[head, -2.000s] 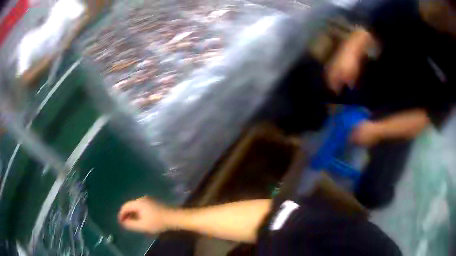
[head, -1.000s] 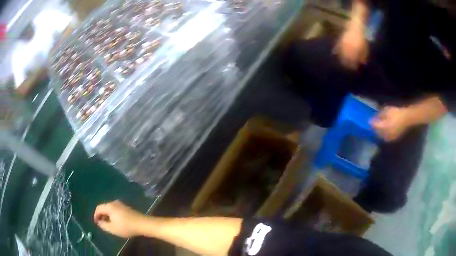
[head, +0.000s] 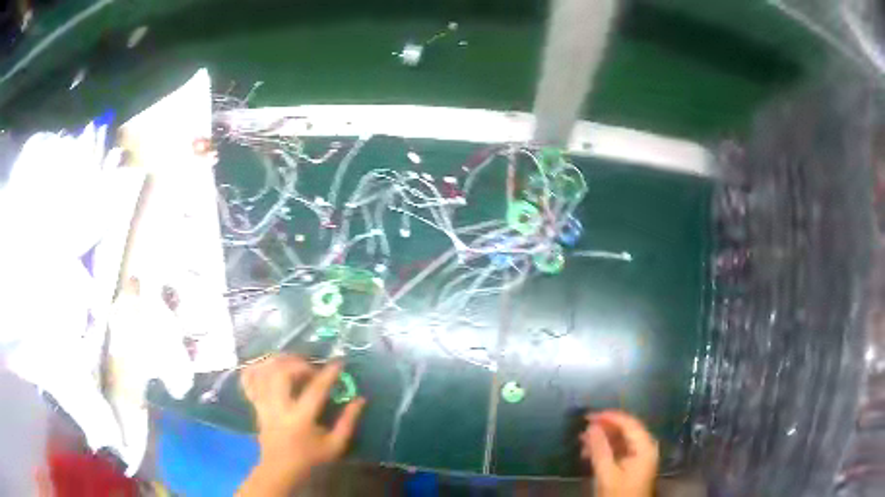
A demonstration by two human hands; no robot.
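Observation:
Pale lead wires (head: 388, 194) lie in a loose tangle on the green bench, with small connector ends. Green ring-shaped parts (head: 522, 215) and blue ones (head: 570, 231) sit among them. My left hand (head: 296, 413) is at the lower left edge of the tangle, thumb and index finger apart beside a green ring (head: 344, 388). My right hand (head: 619, 451) is at the bench's front edge on the right, fingers curled. A small dark spot shows by its fingertips; whether it holds something cannot be told. A single green ring (head: 512, 391) lies between the hands.
Bright white sheets or bags (head: 58, 291) are piled at the left. Stacked clear trays (head: 796, 291) stand at the right. A pale strip (head: 388, 122) crosses the bench behind the wires, with a small white part (head: 412, 53) beyond it. Blue and red items show below the bench's left edge.
The view has swung from the tray stack, cartons and other person to the wire tangle. Both my hands now show over the bench; before, only one arm did.

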